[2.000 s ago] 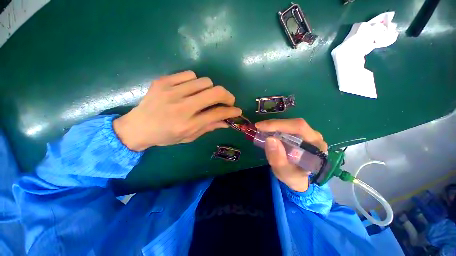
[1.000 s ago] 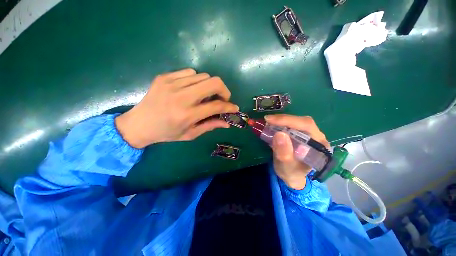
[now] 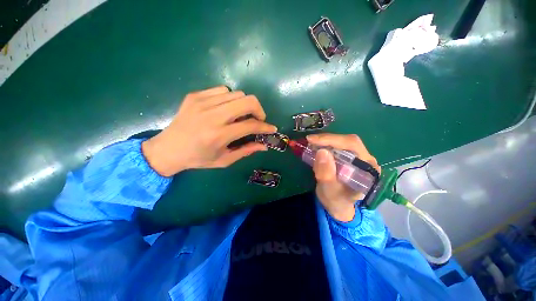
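My left hand [image 3: 214,129], bare, holds a small dark housing [image 3: 272,141] with a shiny rim between fingertips and thumb, at the centre. My right hand [image 3: 338,170], bare, grips a glue syringe [image 3: 347,167] with a clear barrel and pinkish contents. The red dispensing tip [image 3: 297,147] points left and meets the right end of the held housing; exact contact is too small to tell. A green cap [image 3: 385,189] sits at the syringe's rear, with a clear air hose [image 3: 435,226] curling from it.
Other housings lie on the green table [image 3: 176,53]: one just above right [image 3: 313,120], one below [image 3: 264,178], one farther up [image 3: 327,39], one cut off at the top edge [image 3: 381,4]. A crumpled white wipe [image 3: 395,67] and a black bar [image 3: 469,20] lie at the upper right.
The far housings, wipe and bar have shifted left and slightly down in view. Since the first frame, the held housing shows more clearly and the syringe tip sits at its right end. Both hands keep their holds.
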